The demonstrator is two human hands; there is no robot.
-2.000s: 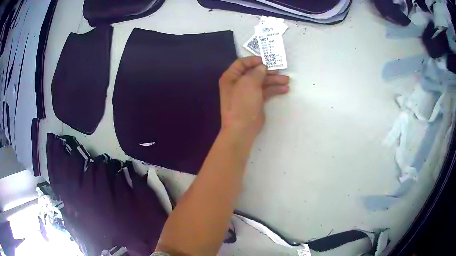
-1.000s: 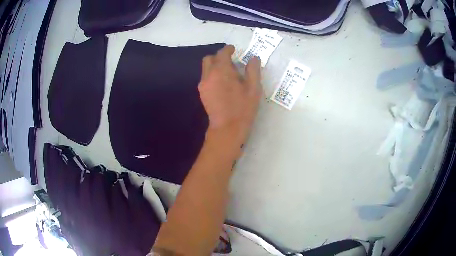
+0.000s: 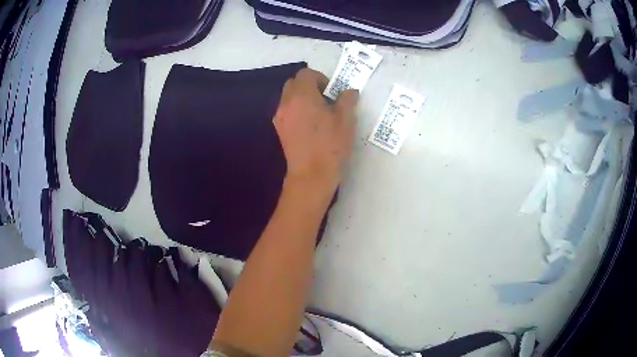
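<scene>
A large dark cut panel (image 3: 216, 153) lies flat on the white table, with a small white mark near its lower edge. My left hand (image 3: 314, 122) is over its upper right corner, thumb and fingers spread around the lower end of a white printed ticket (image 3: 355, 68). Whether the fingers grip the ticket or the panel corner is hidden. A second ticket (image 3: 396, 120) lies on the table to the right of the hand. A smaller dark panel (image 3: 106, 136) lies to the left. My right hand is out of view.
Dark stacks lie at the top left (image 3: 157, 24) and top centre (image 3: 377, 15). Gathered dark pieces (image 3: 140, 293) are at the lower left. White and dark scraps (image 3: 573, 188) run down the right side. A dark strip with a pale edge (image 3: 468, 345) curls along the bottom.
About two seconds ago my left hand held the tickets together; now one lies apart at the right. The hand has moved left to the panel corner, and dark fabric now shows right of the forearm.
</scene>
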